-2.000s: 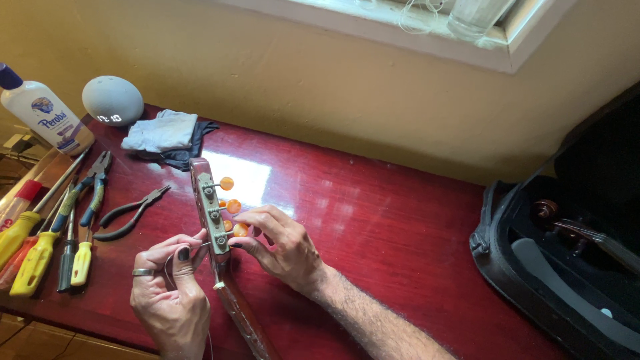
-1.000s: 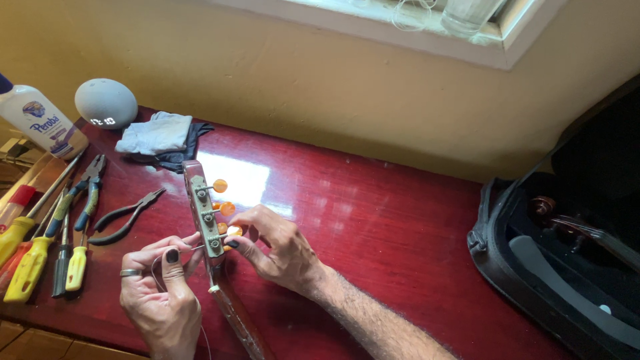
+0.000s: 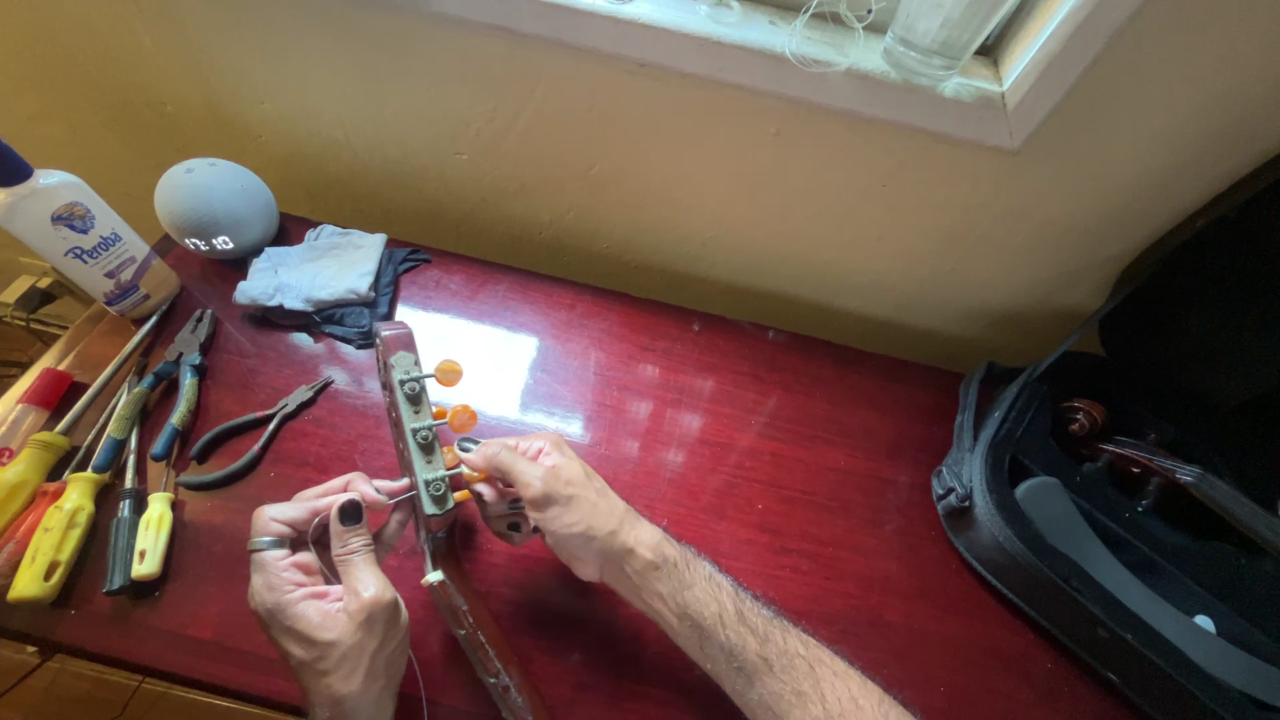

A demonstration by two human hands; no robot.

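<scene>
The headstock (image 3: 395,400) of a stringed instrument, probably a guitar, stands edge-up, with its neck (image 3: 480,640) running down to the bottom edge. A metal tuning machine plate (image 3: 424,430) with orange tuning buttons (image 3: 448,373) is on its side. My right hand (image 3: 545,495) pinches the tuning button nearest the neck between thumb and finger. At the headstock's left, my left hand (image 3: 335,590) holds a thin string (image 3: 417,665) that loops between the fingers and hangs below. A pale nut (image 3: 432,578) shows at the top of the neck.
Slip-joint pliers (image 3: 180,390), needle-nose pliers (image 3: 260,430) and several screwdrivers (image 3: 60,540) lie left. Behind them are a polish bottle (image 3: 85,240), a round smart speaker (image 3: 216,208) and folded cloths (image 3: 315,270). At right, an open black case (image 3: 985,500) holds a violin-like instrument with a scroll (image 3: 1082,420).
The right hand stays at the same tuning button, its fingers shifted slightly. The left hand keeps the string beside the headstock.
</scene>
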